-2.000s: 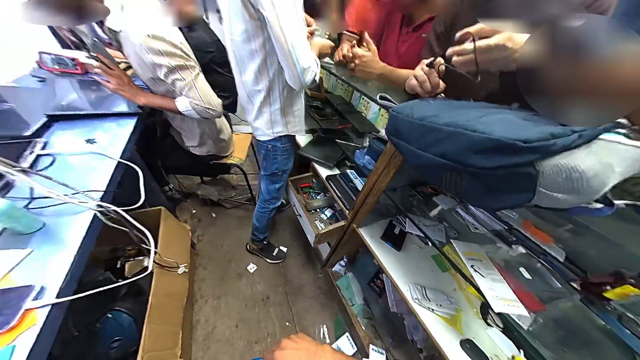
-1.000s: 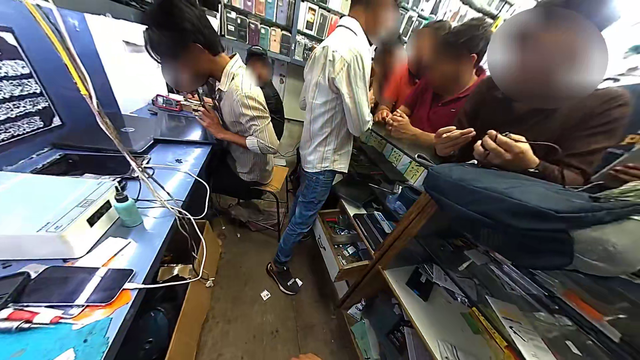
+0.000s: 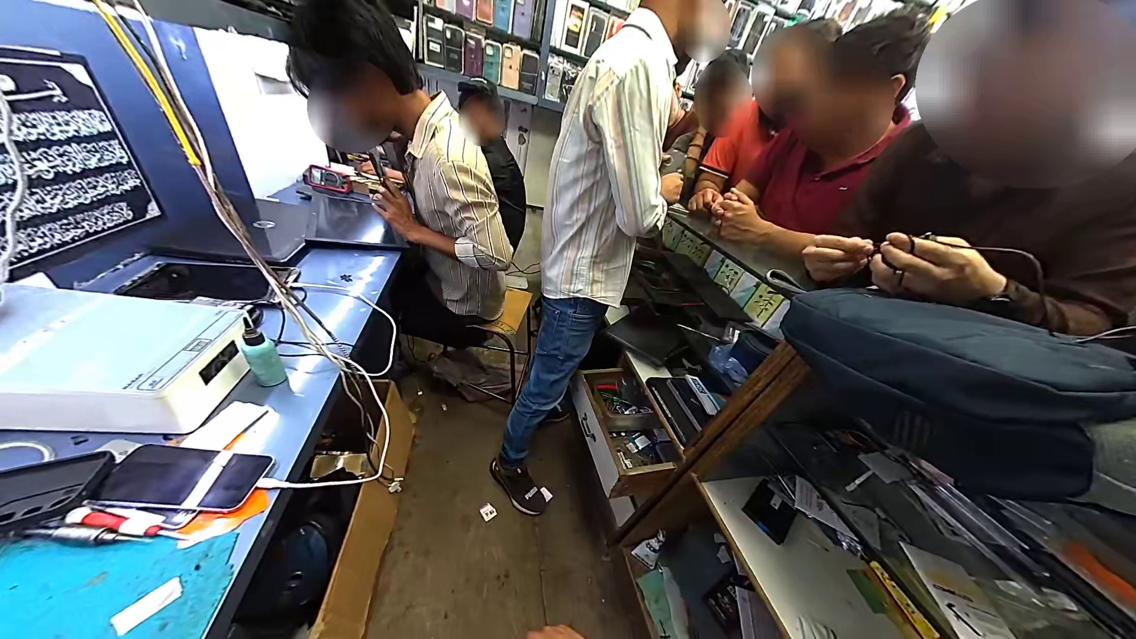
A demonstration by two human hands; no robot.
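Observation:
A small sliver of one of my hands [image 3: 556, 632] shows at the bottom edge, over the floor; which hand it is and whether it holds anything cannot be told. To its left, on the blue bench [image 3: 297, 390], a smartphone [image 3: 182, 477] lies with a white cable at its right end. Beside the phone are a black phone case [image 3: 49, 488], a red-and-white-handled tool [image 3: 115, 522] and a teal work mat [image 3: 115, 577]. Behind them a green dropper bottle [image 3: 264, 357] stands against a white boxy device [image 3: 106, 359].
A cardboard box [image 3: 359, 541] stands beside the bench. One person sits at the bench; another stands in the aisle [image 3: 470, 577]. Several people lean at the right counter, one handling a thin cable. An open wooden drawer [image 3: 639, 479] juts out below it. A dark blue bag [image 3: 958, 382] lies on the counter.
The view has tilted up and left. My hand, larger at the bottom edge two seconds ago, now shows only as a sliver. The seated person remains at the bench.

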